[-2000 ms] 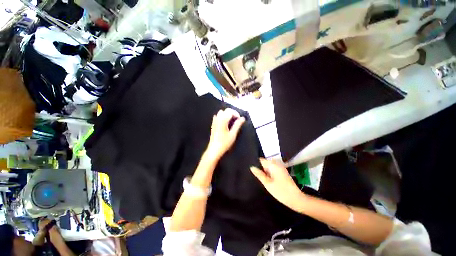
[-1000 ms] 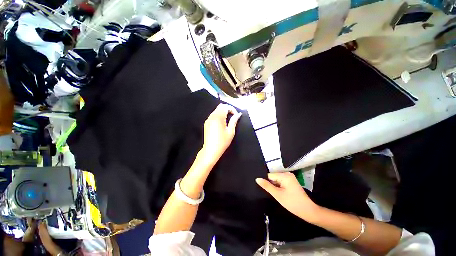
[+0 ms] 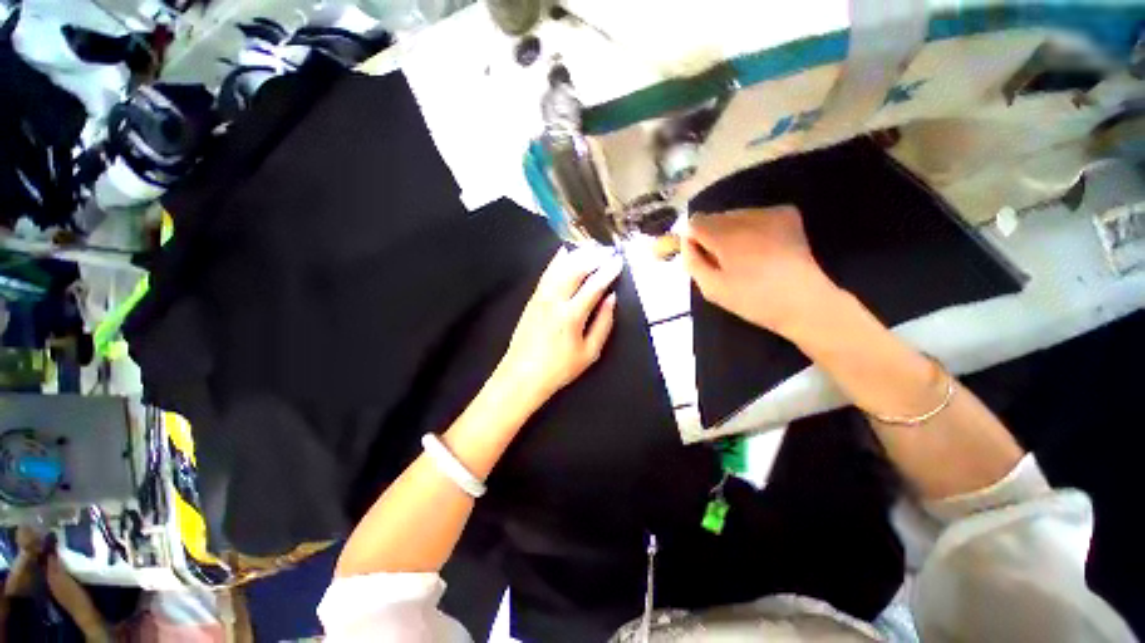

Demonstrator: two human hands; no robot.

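Note:
A large black garment panel [image 3: 314, 276] lies left of the needle and hangs down into my lap. My left hand [image 3: 565, 314] rests on its right edge, fingertips close to the presser foot [image 3: 618, 236]; the fingers press the cloth. My right hand [image 3: 753, 266] is raised beside the needle area, thumb and fingers together; whether they hold anything is hidden. The black cut pieces [image 3: 866, 239] lie on the bed to the right, partly under my right hand and forearm. The white machine head [image 3: 804, 101] with teal stripe stands above.
Pale machine bed [image 3: 671, 329] with dark lines shows between panel and cut pieces. A green tag [image 3: 714, 514] hangs below the table edge. Black and white cloth bundles [image 3: 163, 138] are heaped at upper left. Another person's hands [image 3: 50, 578] show at lower left, below a grey device [image 3: 75, 440].
My right hand has moved up from the table's front edge to beside the needle. My left hand has shifted slightly toward the presser foot. The green tag has come into view.

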